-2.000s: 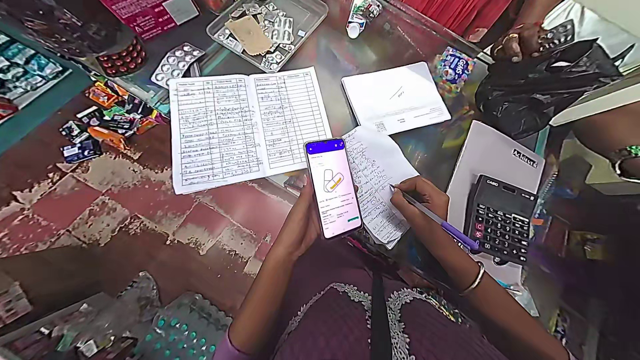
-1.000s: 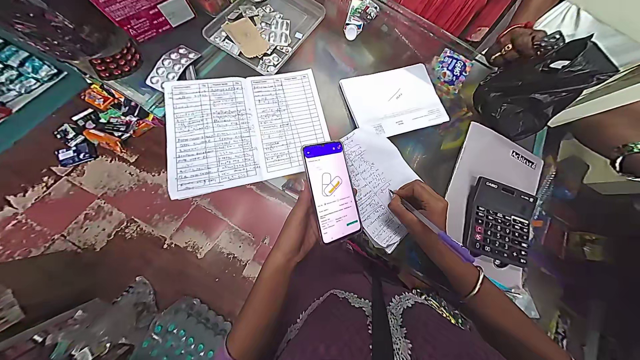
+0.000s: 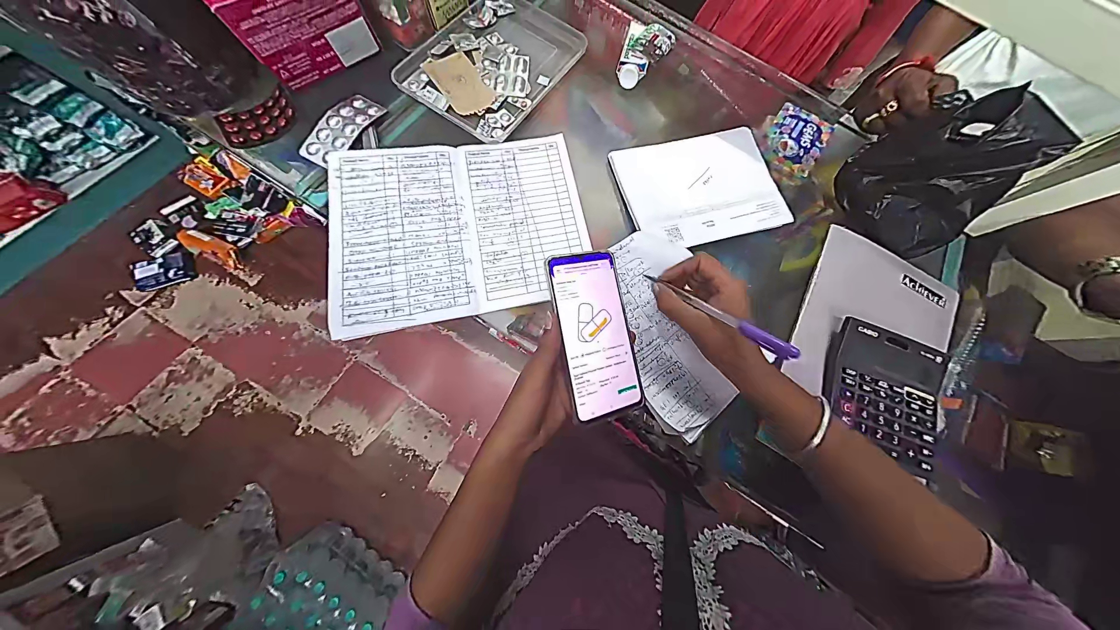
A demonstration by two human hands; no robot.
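Observation:
My left hand [image 3: 542, 394] holds a smartphone [image 3: 597, 337] upright, its lit screen showing a drawing of capsules. Just right of the phone, a sheet of handwritten paper [image 3: 678, 372] lies on the glass counter. A pen with a purple cap end [image 3: 744, 325] is gripped in my right hand [image 3: 704, 302], its tip at the upper part of the sheet. Behind the phone to the left, an open ruled notebook [image 3: 398, 241] is filled with handwriting. A stack of white printed paper [image 3: 700, 188] rests beyond my right hand.
A black calculator [image 3: 888, 394] sits on a grey notebook [image 3: 875, 284] at the right. Another person's hand [image 3: 906, 96] is by a black plastic bag [image 3: 945, 166]. Farther back are a metal tray [image 3: 560, 52] with blister packs, a tube [image 3: 643, 52] and a sweets packet [image 3: 798, 138].
My right hand with the pen has moved up the handwritten sheet, toward its top. The phone stays in my left hand beside the sheet.

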